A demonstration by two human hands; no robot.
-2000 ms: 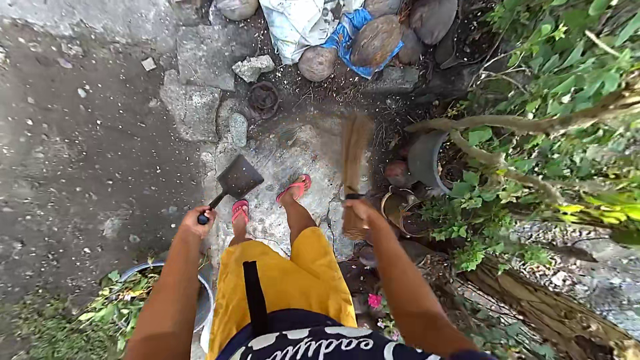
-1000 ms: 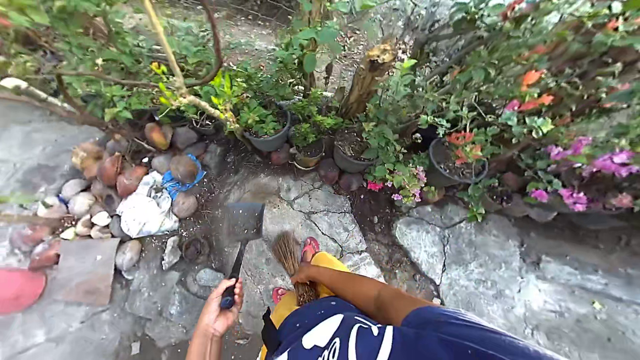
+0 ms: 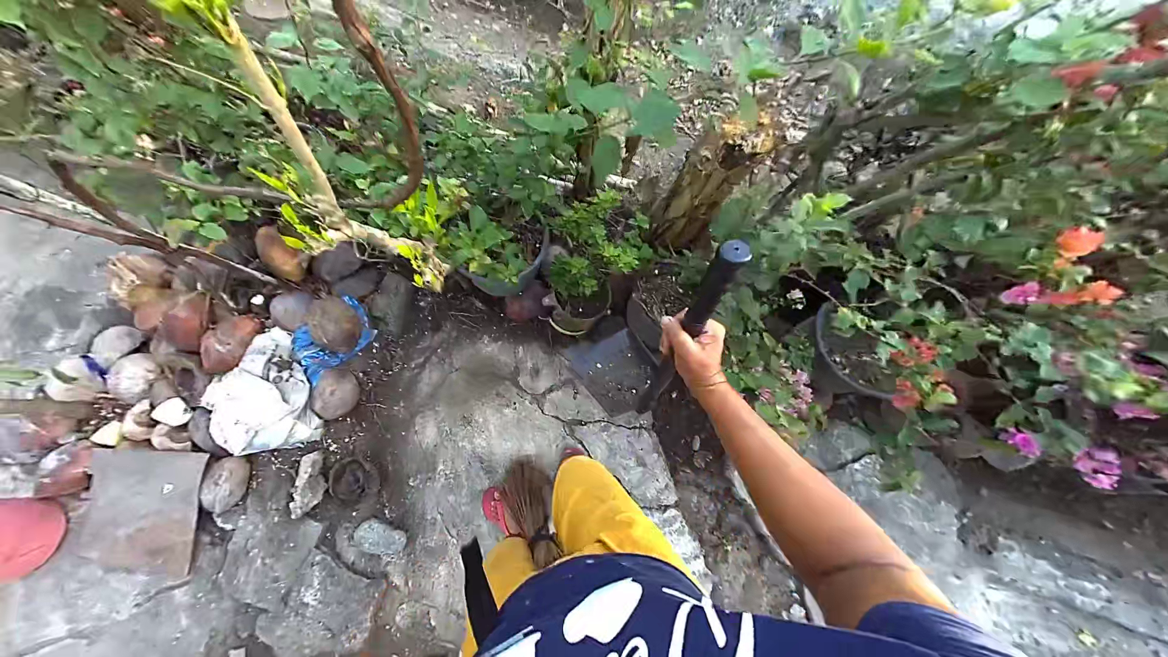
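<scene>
My right hand (image 3: 695,351) grips the black handle of a dustpan (image 3: 610,372). The handle's end rises above the fist, and the dark, flat pan lies low by the potted plants, over the edge of the cracked stone paving. A broom (image 3: 526,497) with brown bristles is at my feet, beside a pink flip-flop (image 3: 495,511) and between the legs of my yellow trousers. Its upper part is hidden by my navy shirt. My left hand is out of view, so whether it holds the broom cannot be told.
Coconut husks (image 3: 228,342), a white sack (image 3: 260,397) and a blue plastic bag (image 3: 345,351) lie in a heap at left, near a flat square slab (image 3: 141,511). Potted plants (image 3: 584,306), a cut stump (image 3: 707,182) and flowering shrubs (image 3: 1022,292) line the far and right sides.
The dustpan was in my left hand and the broom in my right; now my right hand holds the dustpan, farther right by the pots. My left hand has left the view.
</scene>
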